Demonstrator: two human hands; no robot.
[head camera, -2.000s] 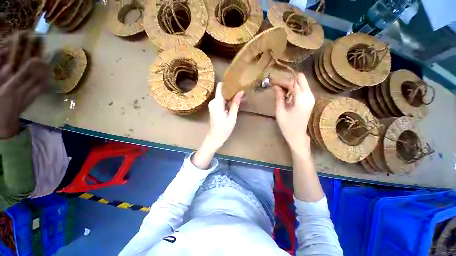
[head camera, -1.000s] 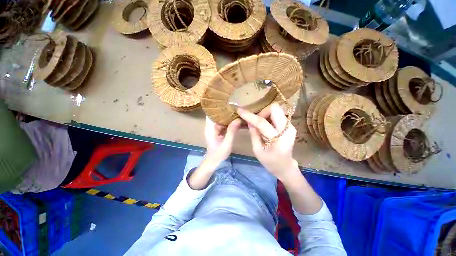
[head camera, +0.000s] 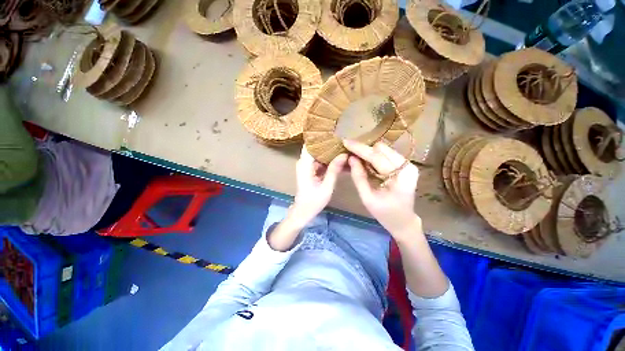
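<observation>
A flat tan wrapped ring (head camera: 404, 86) is held tilted above the front of the bench, its open centre facing up towards me. My left hand (head camera: 319, 185) grips its lower left edge, with the thumb on the near side. My right hand (head camera: 387, 185) is at its lower edge, fingertips at the inner rim, with a thin brown cord tail (head camera: 394, 175) pinched and running over the fingers. The fingers beneath the ring are hidden.
Ring stacks with cord in their holes stand behind (head camera: 277, 96), at right (head camera: 510, 185) and at left (head camera: 120, 68). A water bottle (head camera: 562, 27) is at the back right. Blue crates (head camera: 569, 315) and a red stool (head camera: 164, 206) are below. A person's green sleeve (head camera: 17, 144) is at left.
The ring has turned from edge-up to facing me. My right hand has come from the right with the cord to the ring's lower edge. The neighbour's hand at left has left view.
</observation>
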